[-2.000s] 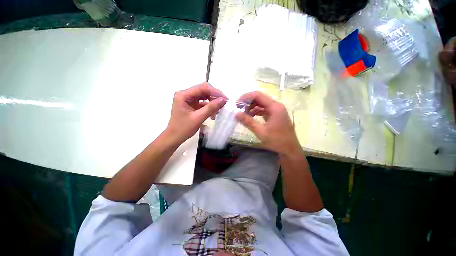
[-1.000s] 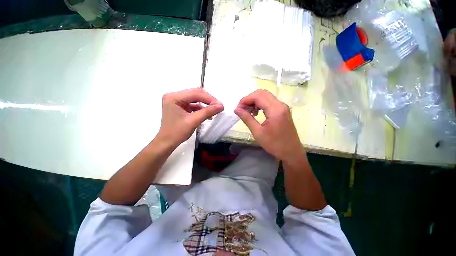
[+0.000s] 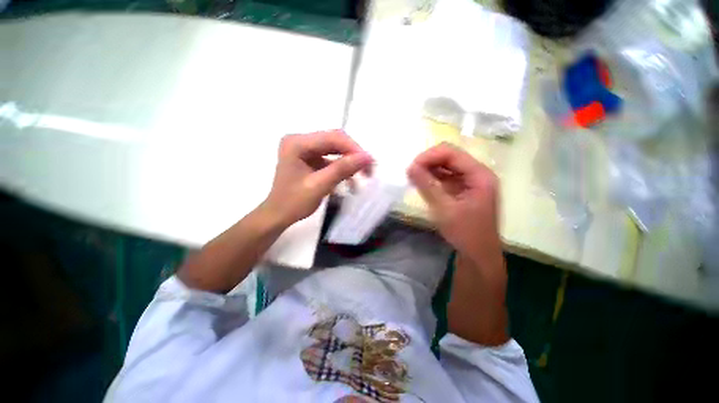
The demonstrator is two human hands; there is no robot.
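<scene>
A filled bag [image 3: 363,211], a small flat white pack in clear film, hangs at the table's front edge. My left hand [image 3: 319,177] pinches its top edge between thumb and fingertips. My right hand [image 3: 461,193] is to the right of the pack with thumb and fingertips together. Blur hides whether it pinches a thin clear edge of the film. A stack of white sticks [image 3: 481,67] lies on the table beyond my hands.
A glossy white board [image 3: 158,142] is at left. The cream table [image 3: 536,228] holds a blue and red-orange tape dispenser [image 3: 586,88], loose clear bags [image 3: 666,181] at right and a black bundle [image 3: 556,12] at the far edge.
My hands have moved apart, the right one away to the right of the pack. The whole view has shifted and is now blurred.
</scene>
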